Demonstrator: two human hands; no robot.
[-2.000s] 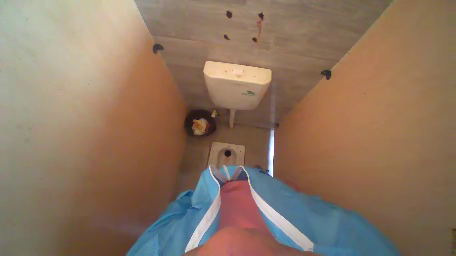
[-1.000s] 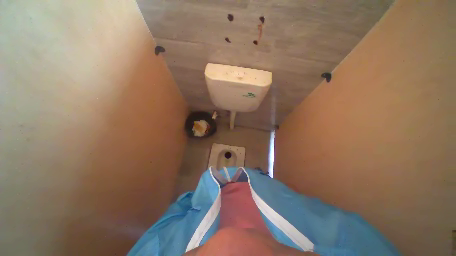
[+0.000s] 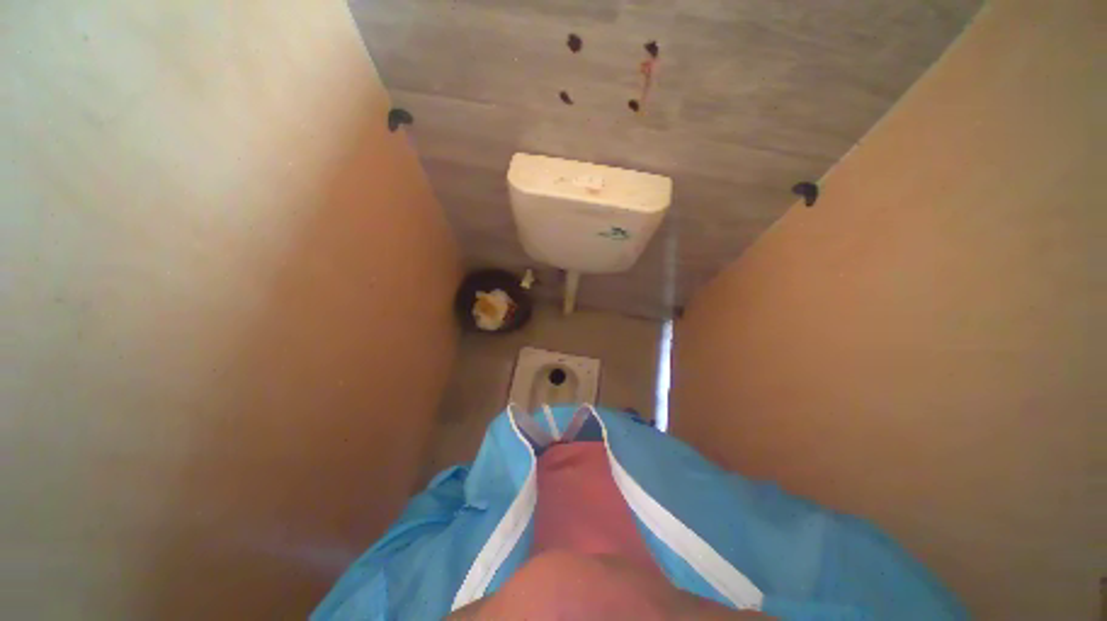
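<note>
Neither of my hands is in the picture. My light blue work jacket (image 3: 753,522) with white front edging, over a pink shirt (image 3: 585,497), fills the bottom of the view and hides what is below it. The squat toilet pan (image 3: 534,379), white with a dark drain hole, lies in the floor just beyond the jacket, its near part hidden. The white flush cistern (image 3: 589,224) hangs on the grey wall above it, with a pipe below.
A round black waste bin (image 3: 467,318) with paper inside stands left of the cistern pipe. Tan panels rise close on the left (image 3: 243,303) and right (image 3: 898,303), with dark brackets at the wall. A bright gap shows along the right panel's foot.
The view has shifted slightly, so the cistern, bin and wall marks appear a little further right. Nothing else has visibly changed.
</note>
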